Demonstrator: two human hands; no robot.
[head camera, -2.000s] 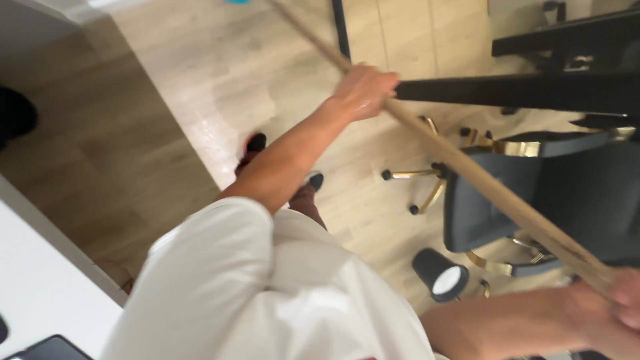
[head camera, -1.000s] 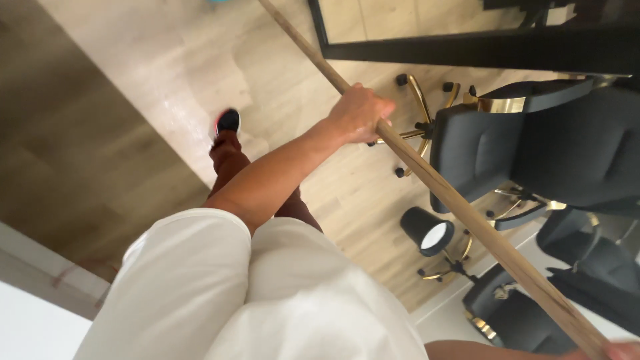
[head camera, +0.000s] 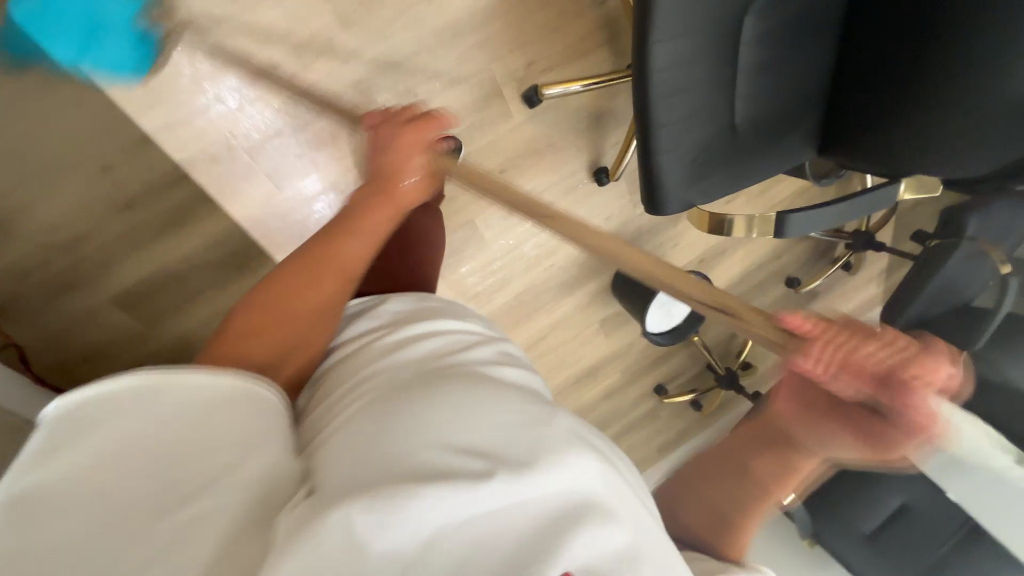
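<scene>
A long wooden pole (head camera: 608, 244) runs diagonally across the view. My left hand (head camera: 408, 152) is closed around its middle stretch, over the floor. At the lower right, my right hand (head camera: 872, 384), blurred by motion, grips the pole near its near end. Beyond my left hand the pole runs blurred toward the upper left corner, where a bright blue thing (head camera: 88, 36) lies close to the floor. The blur hides how the two join. The wood-look floor (head camera: 496, 264) shines wet-looking beside my left hand.
A black office chair (head camera: 736, 96) with gold legs stands at the upper right, with more black chairs (head camera: 888, 520) at the right edge. A small black bin (head camera: 668, 308) with a white inside is below the pole. White surfaces edge the lower right.
The blue thing shows much more at the upper left. My right hand, mostly out of frame a second ago, is in full view on the pole. The view has shifted, and the chair appears larger.
</scene>
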